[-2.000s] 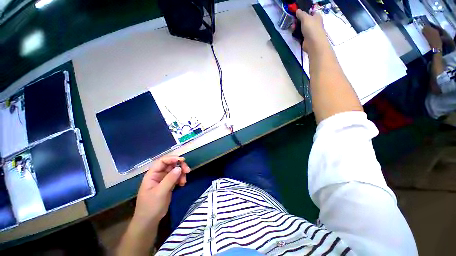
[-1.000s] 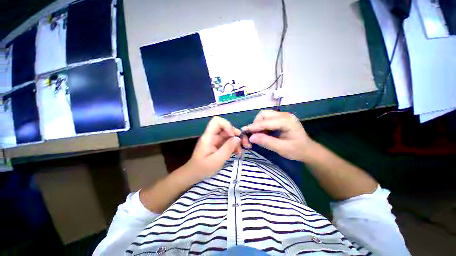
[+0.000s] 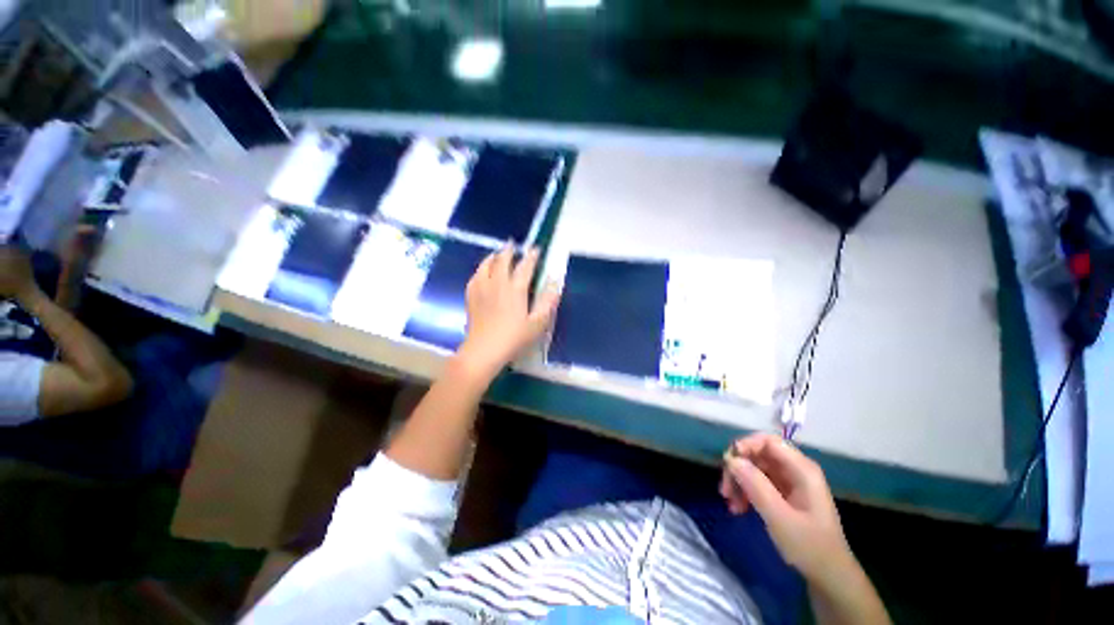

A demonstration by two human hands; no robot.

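One display unit (image 3: pixel 608 315), with a dark left half, a white right half and a small green circuit board (image 3: pixel 694 382) at its lower edge, lies flat on the beige mat. My left hand (image 3: pixel 503 305) is at the right edge of the rows of similar units (image 3: pixel 452 293), fingers spread over the nearest one; whether it touches is blurred. My right hand (image 3: pixel 782 488) is in front of the bench edge, thumb and finger pinched on a small component (image 3: pixel 733 454) too small to make out.
A black box (image 3: pixel 845 153) stands at the back of the mat (image 3: pixel 916 317), its wires running forward to a small white plug (image 3: pixel 793 415). A glue gun (image 3: pixel 1085 269) lies on white sheets at the right. Another person's arm (image 3: pixel 73 348) is at far left.
My hands, together over the small component before, are now apart. My left hand has reached left to the rows of units; my right hand keeps the pinch. The view has shifted.
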